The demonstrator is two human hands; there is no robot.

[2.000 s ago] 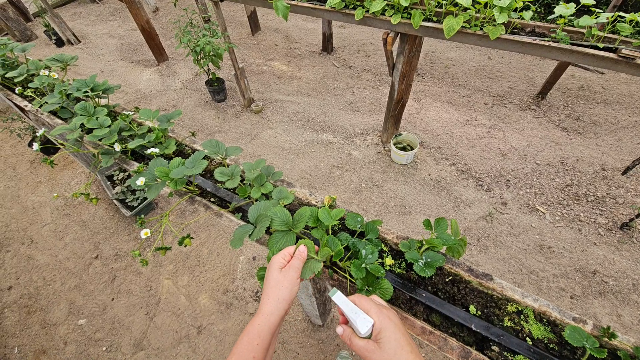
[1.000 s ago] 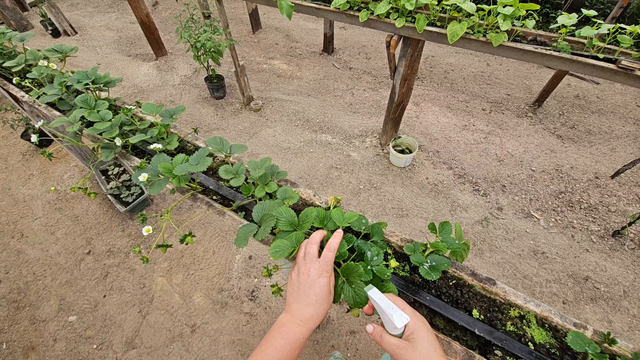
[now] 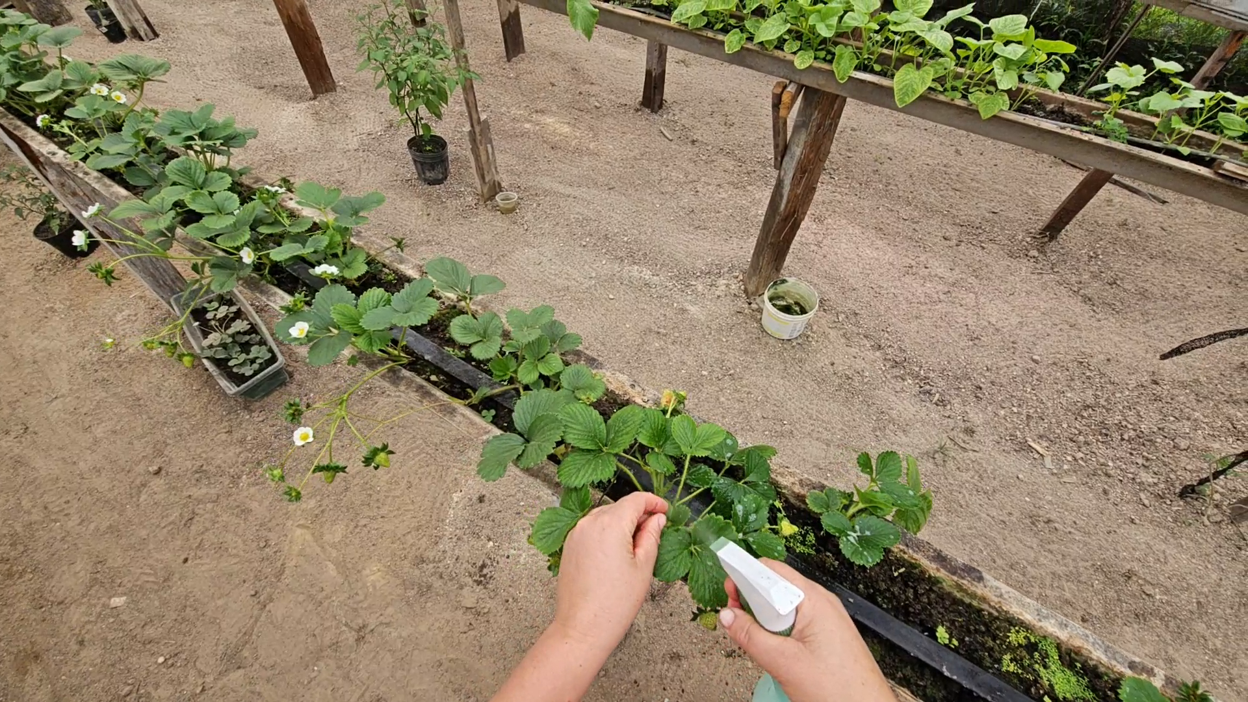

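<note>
A strawberry plant point(image 3: 595, 439) with broad green leaves grows in a long wooden planter point(image 3: 1033, 624). My left hand point(image 3: 612, 561) is at its near side, thumb and forefinger pinched together among the leaves; whether they grip a leaf or stem is not clear. My right hand point(image 3: 809, 643) holds a spray bottle with a white trigger head point(image 3: 760, 585), its nozzle pointed at the leaves beside my left hand. A faint mist shows at the nozzle. Most of the bottle is hidden by the hand and the frame's lower edge. An unripe strawberry point(image 3: 708, 619) hangs just left of the right hand.
A black drip pipe point(image 3: 907, 639) runs along the planter. Flowering stems point(image 3: 336, 429) overhang its near side, close to a rectangular pot point(image 3: 239, 346). Beyond stand a white bucket point(image 3: 790, 308), a potted plant point(image 3: 414, 88) and a raised wooden bed point(image 3: 975, 112) on posts.
My left hand, spread over the leaves a second ago, has moved lower with its fingertips pinched. My right hand still holds the spray bottle, and mist now shows at the nozzle.
</note>
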